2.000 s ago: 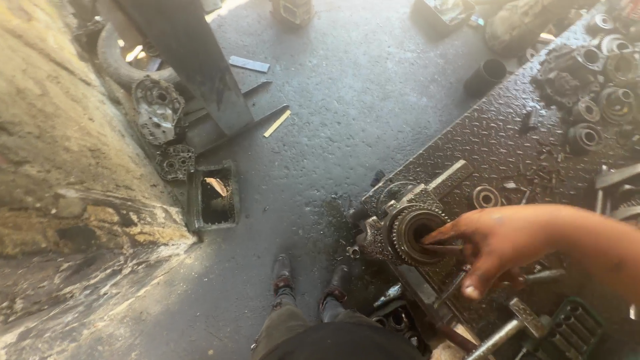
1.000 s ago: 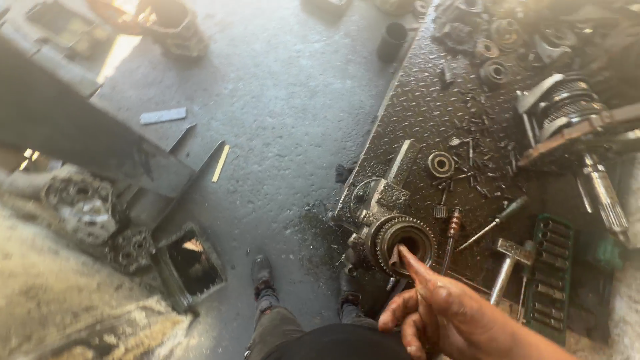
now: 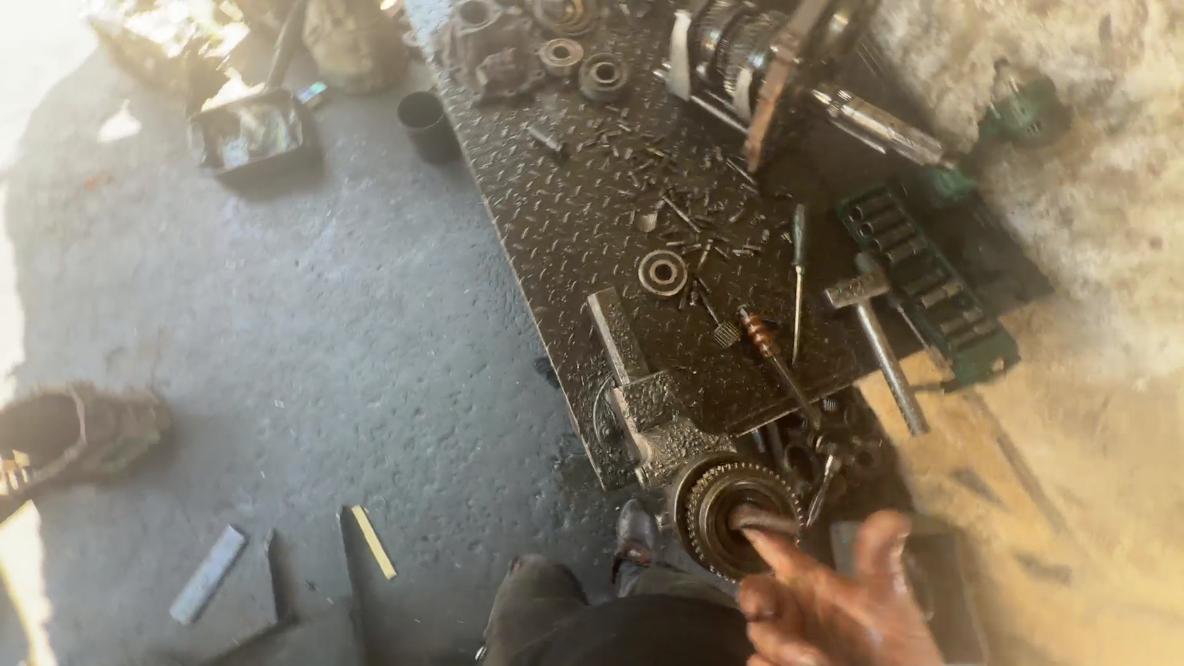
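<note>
My right hand [image 3: 828, 592] reaches in from the lower right, its index finger in the centre bore of a toothed metal gear [image 3: 740, 518]. The thumb is raised and spread apart from the other fingers, which are curled. The gear rests at a greasy bench vise [image 3: 661, 421] mounted on the near corner of a diamond-plate steel bench [image 3: 573, 231]. Beyond the vise lie a ball bearing [image 3: 662, 273], a screwdriver [image 3: 799, 277] and many loose rollers or pins. My left hand is not in view.
A hammer [image 3: 879, 342] and a green socket tray [image 3: 930, 287] lie right of the bench top. A gear shaft assembly [image 3: 731, 55] stands at its far side. On the floor are a black cylindrical container [image 3: 428, 128], a rectangular pan [image 3: 248, 134] and a flat metal bar [image 3: 208, 573].
The view has swung to the right. The right hand's index finger was at the gear's centre before too; its thumb now stands more spread out.
</note>
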